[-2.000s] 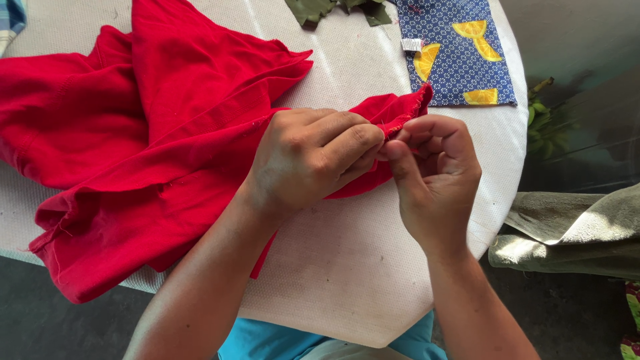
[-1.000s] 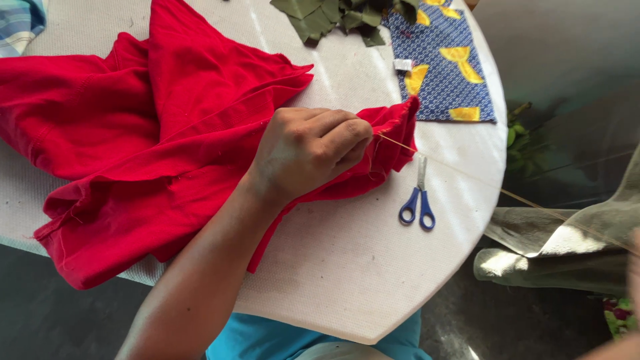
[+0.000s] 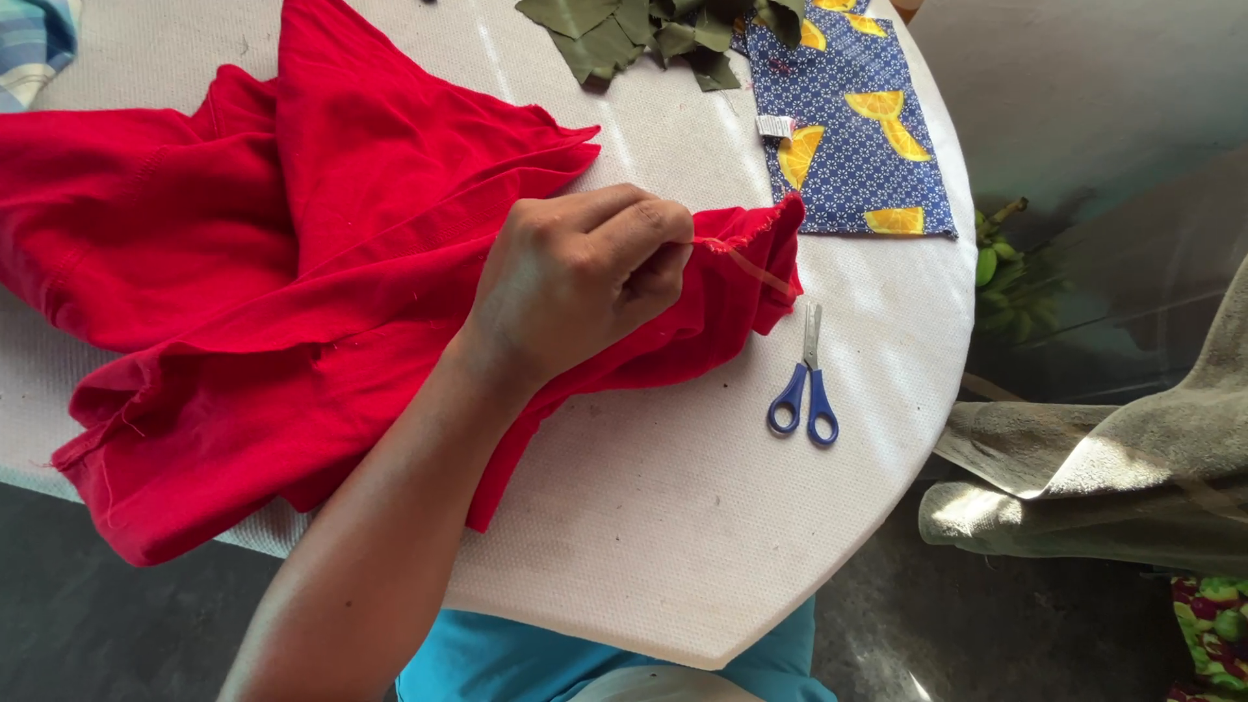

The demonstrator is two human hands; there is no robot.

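Observation:
My left hand (image 3: pixel 595 273) is closed on the edge of a red cloth (image 3: pixel 380 185), pinching it between thumb and fingers. Rough stitching runs along the gathered edge to the right of the fingers. A thin, light thread (image 3: pixel 760 270), blurred, stretches from the stitching toward the lower right. Small scissors (image 3: pixel 808 380) with blue handles lie on the table just right of the cloth, with their blades nearly together. My right hand is outside the view, and no needle can be made out.
A white cloth covers the rounded table (image 3: pixel 682 507). Dark green fabric scraps (image 3: pixel 634 34) and a blue cloth with lemon print (image 3: pixel 848 146) lie at the back. A checked cloth (image 3: pixel 34 49) is at upper left. Grey-green fabric (image 3: pixel 1111 458) hangs at the right.
My right hand, at the cloth's edge two seconds ago, has moved away to the right and left the view. The scissors, unseen then, now show. My left hand has kept its pinch.

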